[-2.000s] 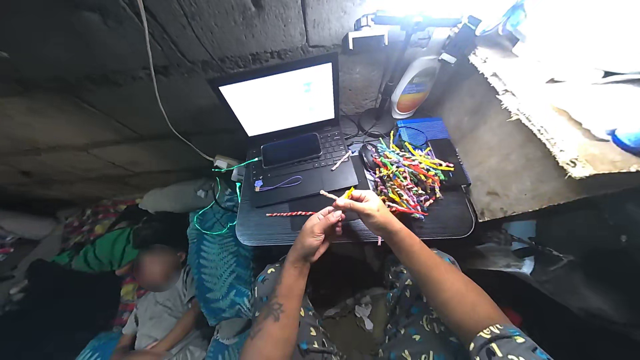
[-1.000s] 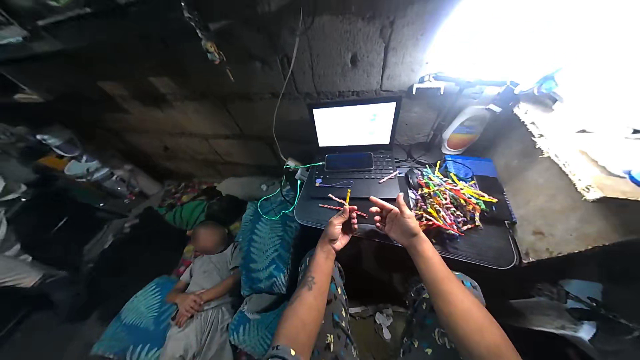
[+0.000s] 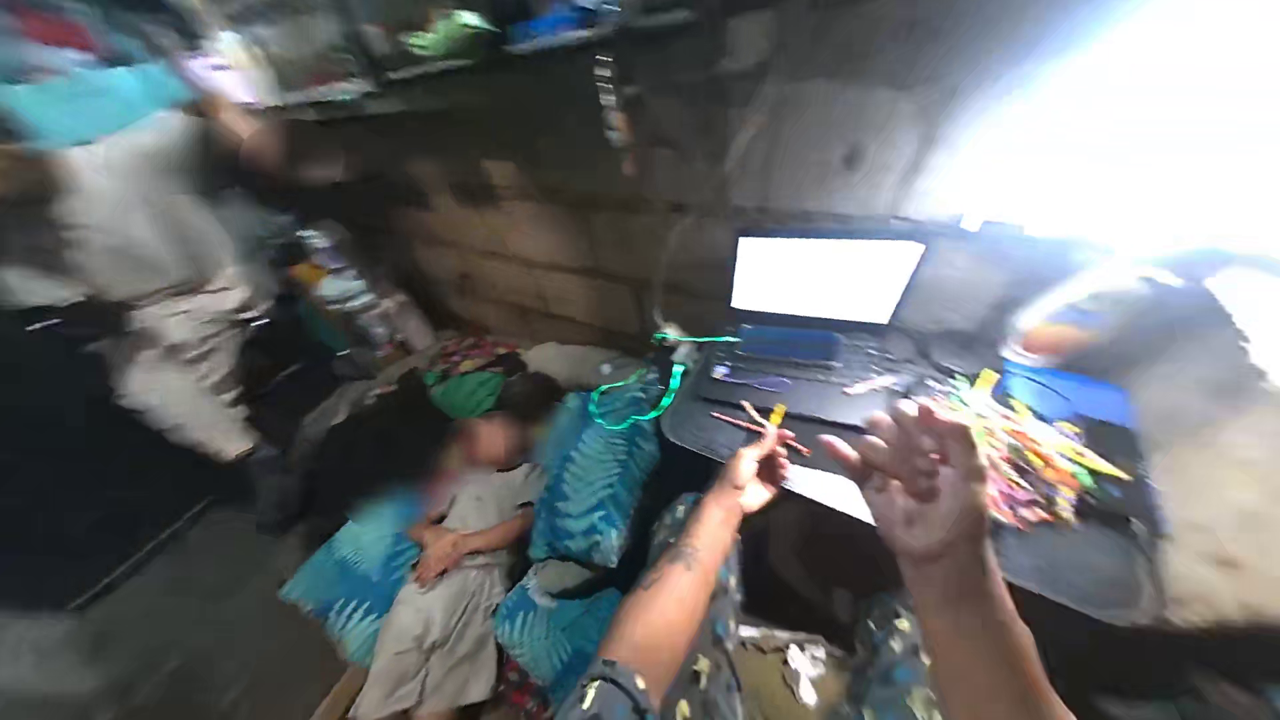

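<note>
My left hand (image 3: 757, 472) pinches a small twisted strip with a yellow end (image 3: 778, 414) at the front edge of the black table (image 3: 690, 425). Raised to its right, my right hand (image 3: 920, 480) has its fingers apart and nothing visible in them. A reddish twisted strip (image 3: 733, 421) lies on the table by my left hand. Right of my right hand is a pile of multicoloured twisted strips (image 3: 1040, 465). Behind the hands stands an open laptop (image 3: 828, 280) with a lit screen, and a phone (image 3: 790, 345) rests on it. The view is blurred.
A person (image 3: 470, 560) lies on blue leaf-patterned cushions (image 3: 600, 480) to the left. Another person (image 3: 150, 220) is at the upper left. A green cable (image 3: 672, 395) hangs at the table's left edge. A bottle (image 3: 1060, 320) and a blue item (image 3: 1070, 392) are at the back right.
The view has swung to the left. My hands, together two seconds ago, are now apart, and my right hand is raised with its fingers spread. The person at the upper left has come into view.
</note>
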